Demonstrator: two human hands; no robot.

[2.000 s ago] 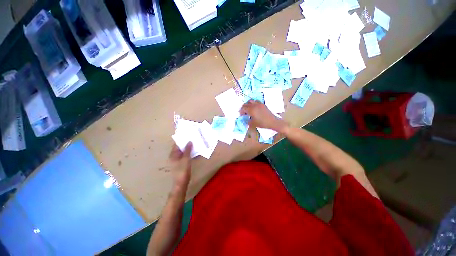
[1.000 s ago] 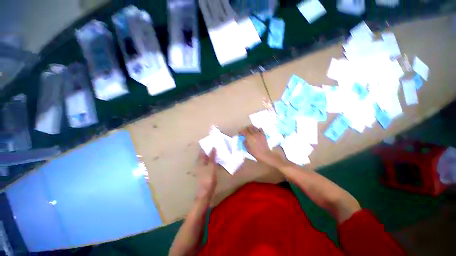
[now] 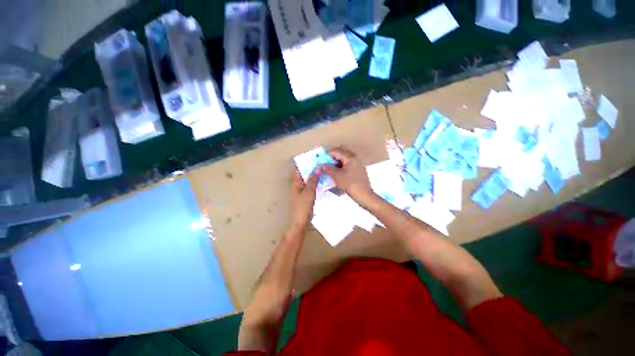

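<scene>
My left hand [image 3: 304, 188] and my right hand [image 3: 345, 169] meet above the cardboard-covered bench [image 3: 244, 243]. Between them they hold a white leaflet [image 3: 306, 161] with a blue leaflet [image 3: 324, 161] on top of it. White leaflets [image 3: 335, 221] lie on the bench just below my hands. More white leaflets spread to the right of my right hand, beside a heap of blue leaflets [image 3: 445, 149]. A large mixed heap of white leaflets [image 3: 543, 122] with some blue ones lies further right.
Several clear plastic boxes [image 3: 246, 62] lie on the dark green conveyor belt [image 3: 209, 21] beyond the bench, with white inserts [image 3: 306, 62] and blue slips. A blue sheet [image 3: 146, 264] covers the bench's left part. A red stool [image 3: 581, 240] stands at the right.
Both hands have moved up and together, away from the near white leaflets, and now hold a white and a blue leaflet. The view has shifted left, so the bench appears further right than at first.
</scene>
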